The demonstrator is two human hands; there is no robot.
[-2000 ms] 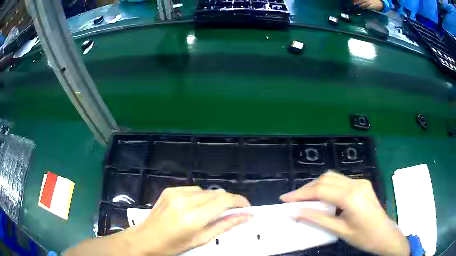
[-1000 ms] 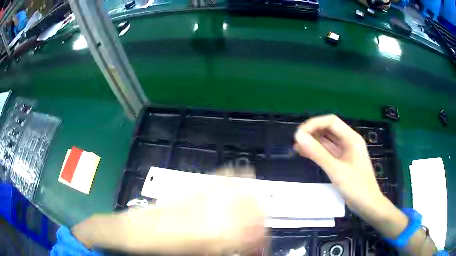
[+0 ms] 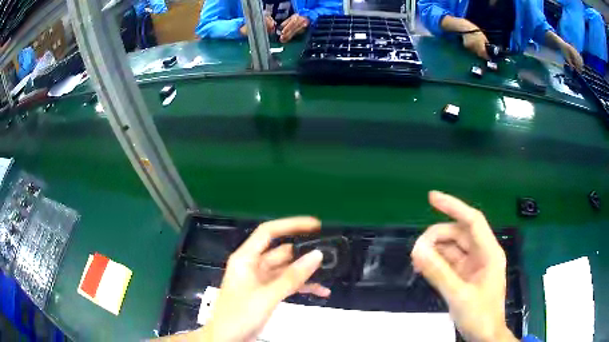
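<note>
The black blister tray [image 3: 214,230] lies in front of me. A black camera unit with a silver-grey ring [image 3: 327,258] shows blurred, apparently in a tray pocket, beside my left thumb. My left hand [image 3: 264,284] is over the tray's left half, its fingers apart, with nothing visible in it. My right hand [image 3: 467,267] is over the right half, thumb and fingers curled together; whether they pinch something small is too blurred to tell. A white liner sheet [image 3: 360,326] lies over the tray's near part, cut off by the lower edge and partly hidden by my left hand.
A grey metal post [image 3: 133,120] stands at left. A label card [image 3: 105,283] and clear trays [image 3: 33,234] lie left; white liner sheets [image 3: 569,300] lie right. Small black units [image 3: 528,206] sit on the green belt. People in blue and another black tray [image 3: 360,50] are across it.
The view has tilted up, showing more of the far side. My left hand has drawn back from across the white sheet and opened. My right hand stays raised and curled, off the sheet it touched earlier.
</note>
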